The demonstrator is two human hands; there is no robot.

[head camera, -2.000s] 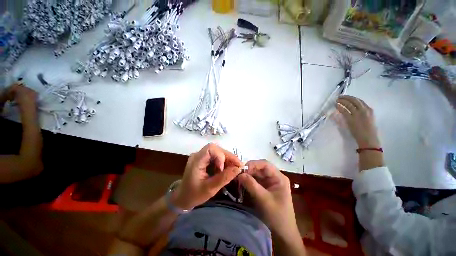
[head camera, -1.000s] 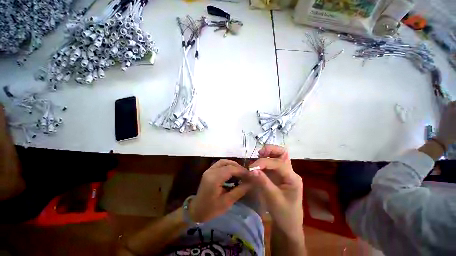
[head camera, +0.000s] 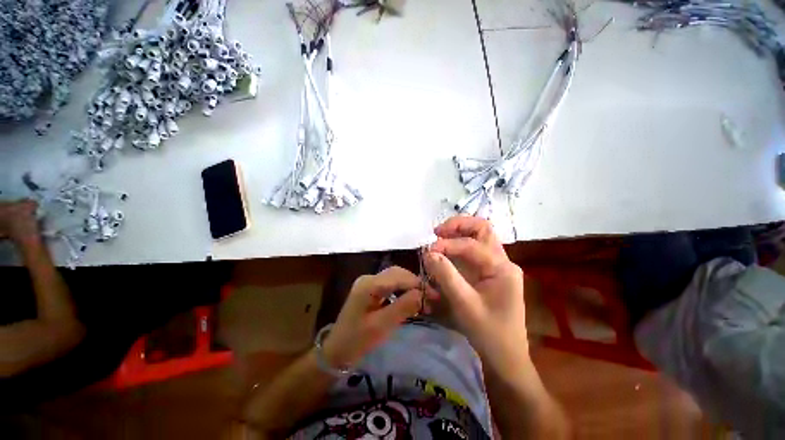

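Note:
Thin dark wire ends (head camera: pixel 423 277) run between my two hands, just off the table's front edge. My left hand (head camera: pixel 379 311) is closed around their lower part, and a small white bit shows between its fingers. My right hand (head camera: pixel 473 273) pinches at the upper part with thumb and forefinger; what lies between these fingertips is too small to tell. The rest of the held piece is hidden by my fingers. The right bundle of leads (head camera: pixel 527 153) lies on the table just beyond my right hand, its white connectors toward me.
The middle bundle of leads (head camera: pixel 317 146), a smartphone (head camera: pixel 225 198) and a large heap of leads (head camera: pixel 163 82) lie on the white table (head camera: pixel 404 112). A neighbour's arm (head camera: pixel 43 284) is at left, a grey sleeve (head camera: pixel 719 331) at right. Red stools (head camera: pixel 168 351) stand below.
My right hand has moved up and a little away from my left hand, showing the wires between them. The neighbour's hand at right has left the picture. The whole view has shifted.

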